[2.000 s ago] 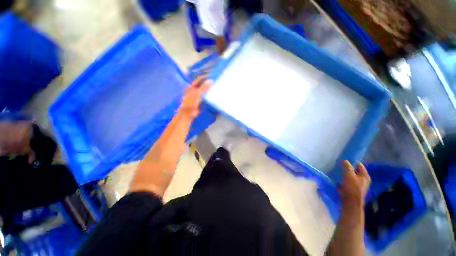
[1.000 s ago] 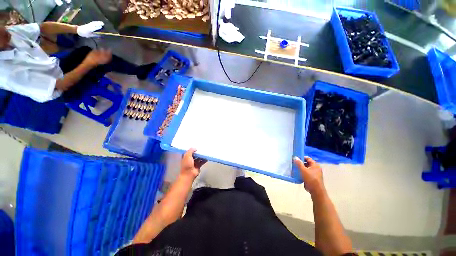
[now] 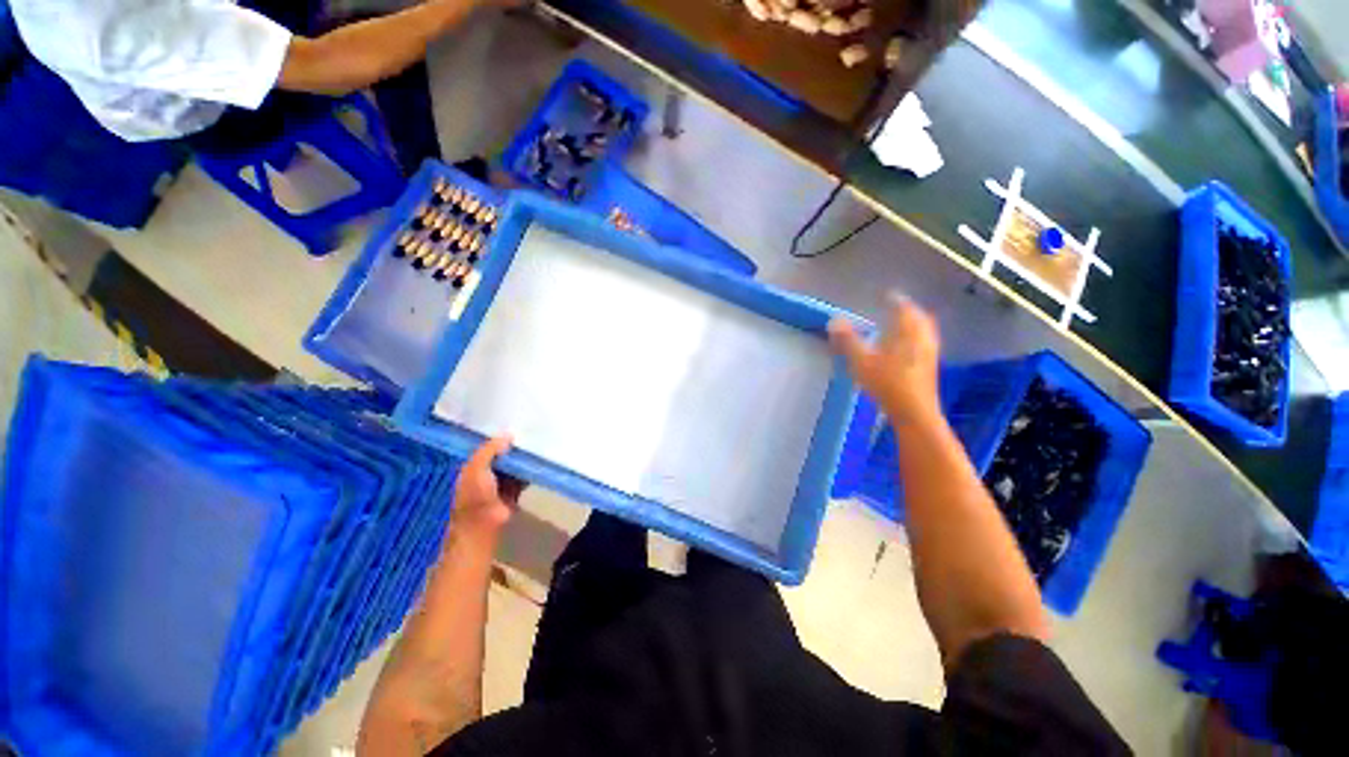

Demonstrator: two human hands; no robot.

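A shallow blue crate with a white liner [image 3: 633, 521] is in front of me, tilted, its inside showing no parts. My left hand [image 3: 485, 485] grips its near left rim, with the fingers hidden under the edge. My right hand [image 3: 894, 355] is at the far right corner of the crate, fingers apart and slightly blurred; whether it touches the rim is hard to tell. Behind the crate's left side, a lined blue crate [image 3: 367, 328] holds joined beige-and-dark parts [image 3: 445, 234] in rows.
A stack of blue crates [image 3: 281, 518] stands at left. Crates of black parts [image 3: 1047, 470] are below and on the green bench [image 3: 1102, 192]. The bench has a taped pad [image 3: 1040, 255] with a blue cap. A person's arm [image 3: 370, 48] and blue stool [image 3: 318, 170] are upper left.
The lined crate has moved left and turned, now partly over the crate of joined parts. My right hand has moved from its near right corner up to the far right corner.
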